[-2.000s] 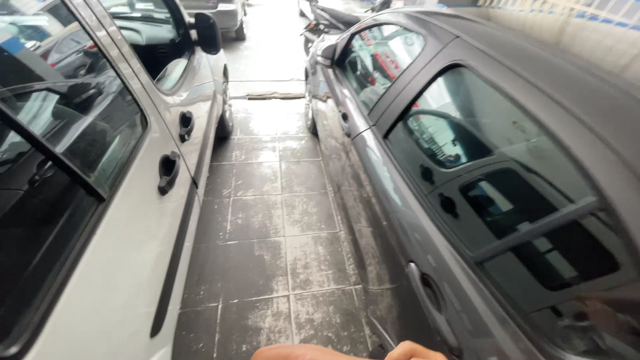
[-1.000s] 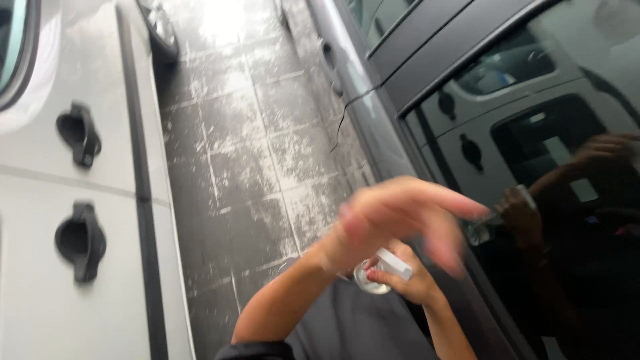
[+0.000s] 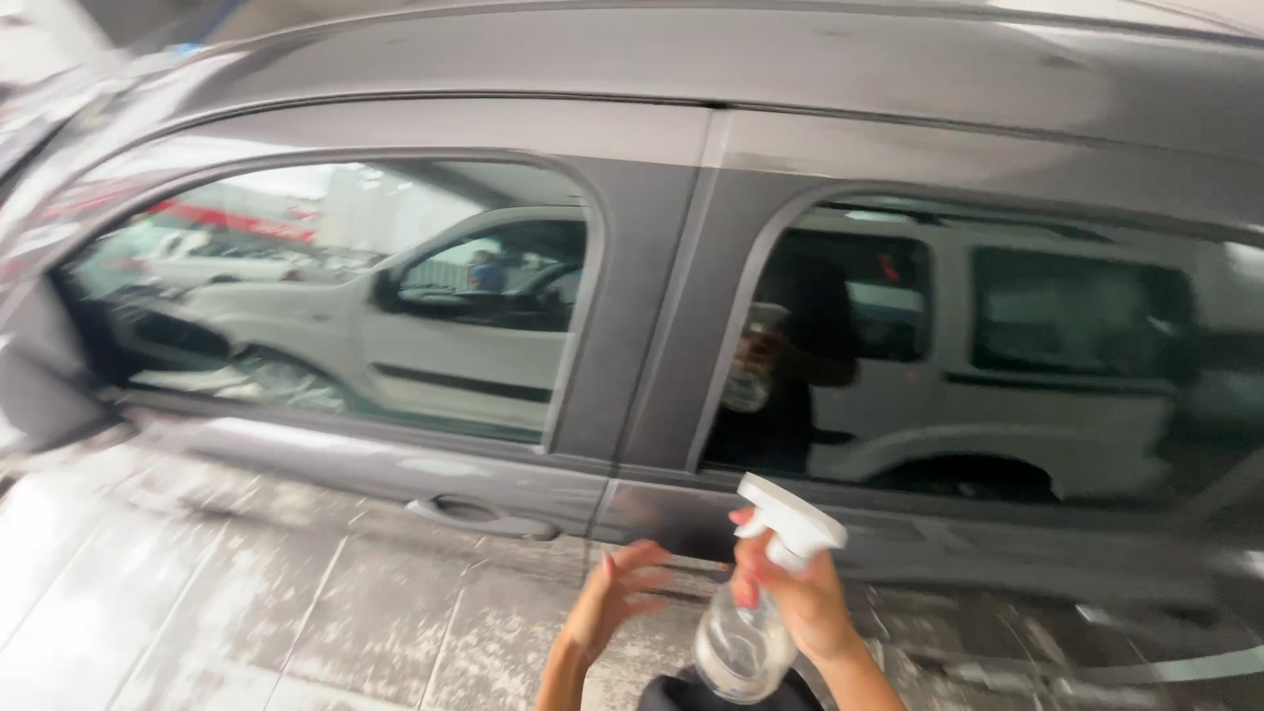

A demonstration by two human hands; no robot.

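Observation:
My right hand (image 3: 790,592) grips a clear spray bottle (image 3: 741,647) with a white trigger head (image 3: 795,518), its fingers around the neck and trigger. To the left of the bottle, my left hand (image 3: 617,602) is held up with its fingers apart and slightly blurred, holding nothing. Beyond both hands stands a dark grey car, with its front side window (image 3: 474,316) at the left and its darker rear side window (image 3: 889,355) at the right. The door handle (image 3: 484,515) lies left of my left hand. The rear window reflects a dark figure with the bottle.
A side mirror (image 3: 44,365) juts out at the far left. The car roof (image 3: 592,49) runs across the top. Worn floor tiles (image 3: 365,602) lie below the doors. A light-coloured van is reflected in both windows.
The view has swung right to face the grey car's side, and the white vehicle on the left is out of view. The hands are now apart; a second ago one crossed over the bottle.

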